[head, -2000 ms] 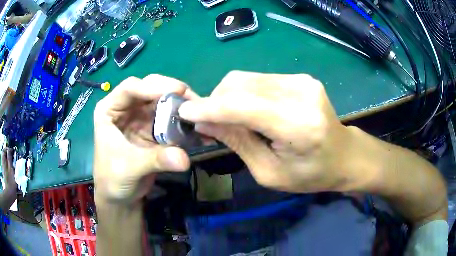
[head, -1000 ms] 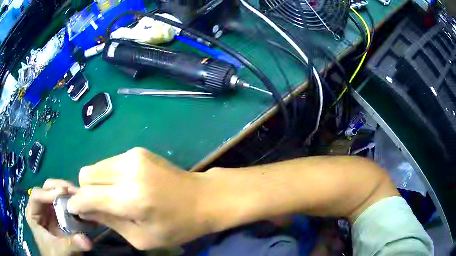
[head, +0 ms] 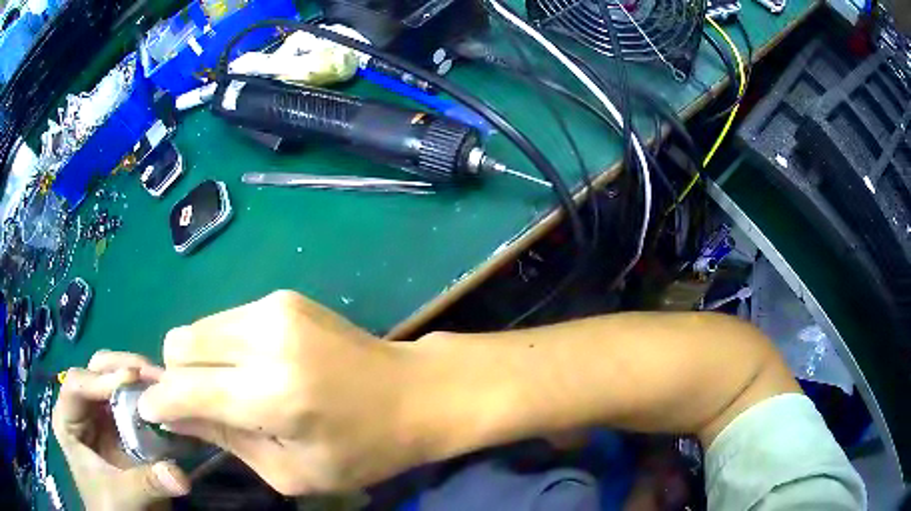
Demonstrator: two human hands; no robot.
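Observation:
A silver rounded-square watch case point(head: 131, 423) is at the lower left, held in front of the mat's front edge. My left hand point(head: 95, 429) holds it by its rim, with the thumb below and fingers above. My right hand point(head: 270, 399) has its thumb and fingertips pinched at the case's right side and hides much of it. Whether the right fingertips hold a small part cannot be told.
On the green mat point(head: 330, 250) lie a smartwatch point(head: 201, 216), another beside it point(head: 162, 168), two darker ones at the left, silver tweezers point(head: 340, 183) and a black electric screwdriver point(head: 345, 128). Cables and a fan point(head: 619, 25) are at the upper right, a black slotted tray point(head: 839, 140) far right.
The view has swung to the right since two seconds ago, so hands and watch appear lower left. Over the last second the hands and case have hardly moved; the right hand remains at the case.

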